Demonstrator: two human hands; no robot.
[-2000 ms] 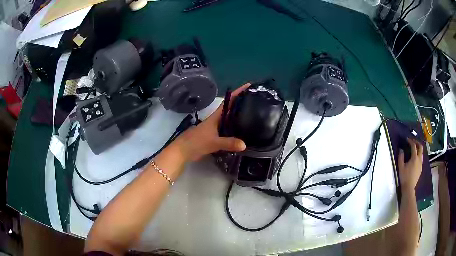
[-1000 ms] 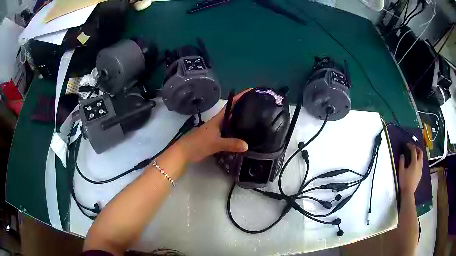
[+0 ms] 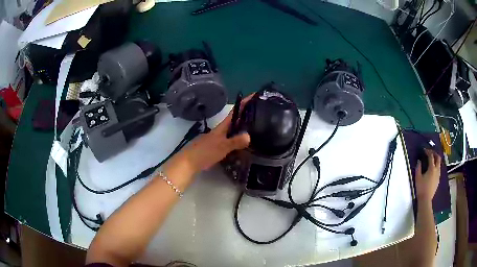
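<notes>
A dark grey camera with a glossy black rounded head point(image 3: 274, 125) stands on the white sheet point(image 3: 209, 224) in front of me, its square lens window facing me. My left hand point(image 3: 217, 143) holds its left side, thumb on the head; the other fingers are mostly hidden behind it. Thin black antennas rise at its sides. Black cables point(image 3: 301, 208) with small plugs lie looped to its right. My right hand point(image 3: 429, 172), at the far right, rests over a black computer mouse point(image 3: 422, 162) on the dark mouse pad point(image 3: 442, 190).
Another camera point(image 3: 340, 99) stands behind at the right, its cable joining the bundle. Several similar cameras point(image 3: 197, 96) stand or lie at the left. White strips point(image 3: 54, 187) hang down the left side. A black box point(image 3: 44, 60) and papers are at the back left of the green mat point(image 3: 261, 41).
The left thumb has shifted slightly up and left on the camera's head. The left hand still holds the camera and the right hand stays on the mouse. The view has shifted slightly.
</notes>
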